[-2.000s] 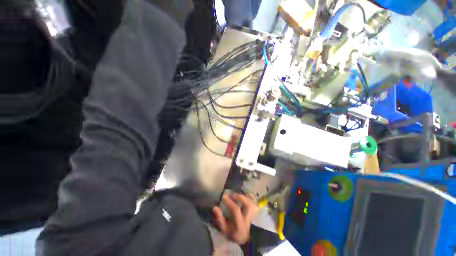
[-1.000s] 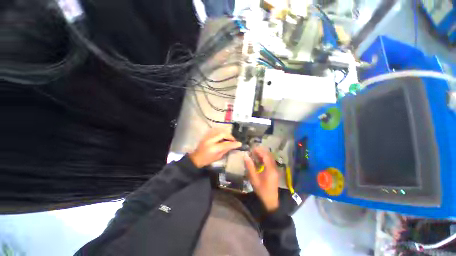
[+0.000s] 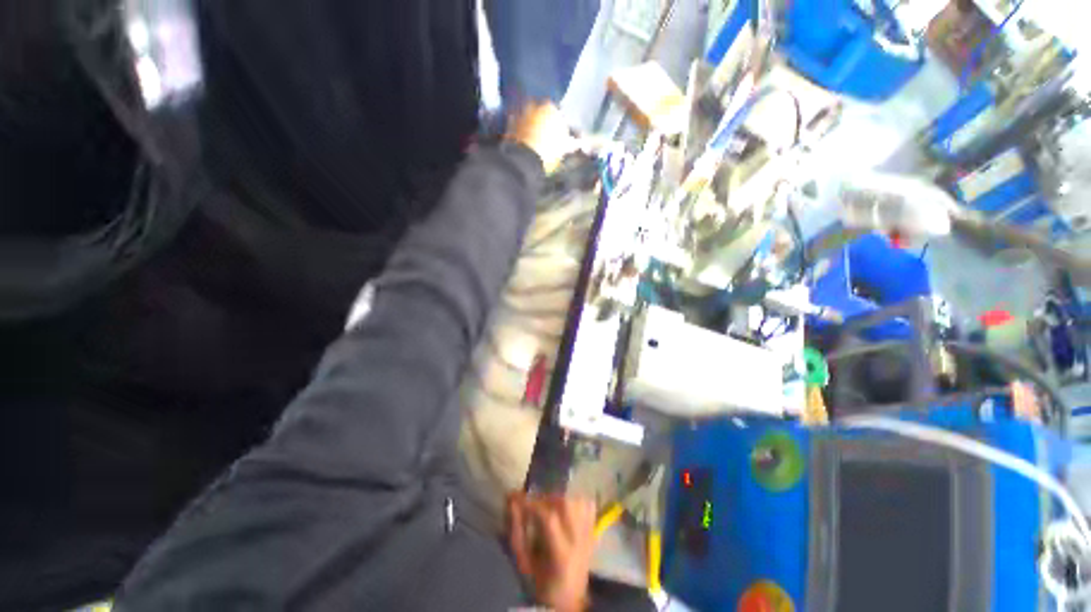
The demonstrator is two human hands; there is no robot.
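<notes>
My left arm reaches across to the far end of the bench. My left hand [image 3: 541, 132] is small and blurred beside the far end of the feed rail [image 3: 592, 347]; whether it holds anything cannot be told. Thin black cables [image 3: 544, 287] curve over the pale bench left of the rail, partly hidden by my sleeve. My right hand [image 3: 556, 544] is at the near end of the rail, below the dark loading fixture [image 3: 583, 451], with fingers bent. What lies under its fingers is hidden.
A red piece [image 3: 535, 380] lies left of the rail. The white machine cover [image 3: 712, 365], yellow-handled tool [image 3: 654, 560] and blue control box [image 3: 742, 448] with touch screen [image 3: 897, 538] are at the right. A huge black cable bundle [image 3: 299, 132] hangs left. A blue bin [image 3: 849, 48] stands beyond.
My left hand has left the fixture, where both hands met a second ago, and is now at the bench's far end. My right hand has moved slightly nearer the bench front. The view has shifted.
</notes>
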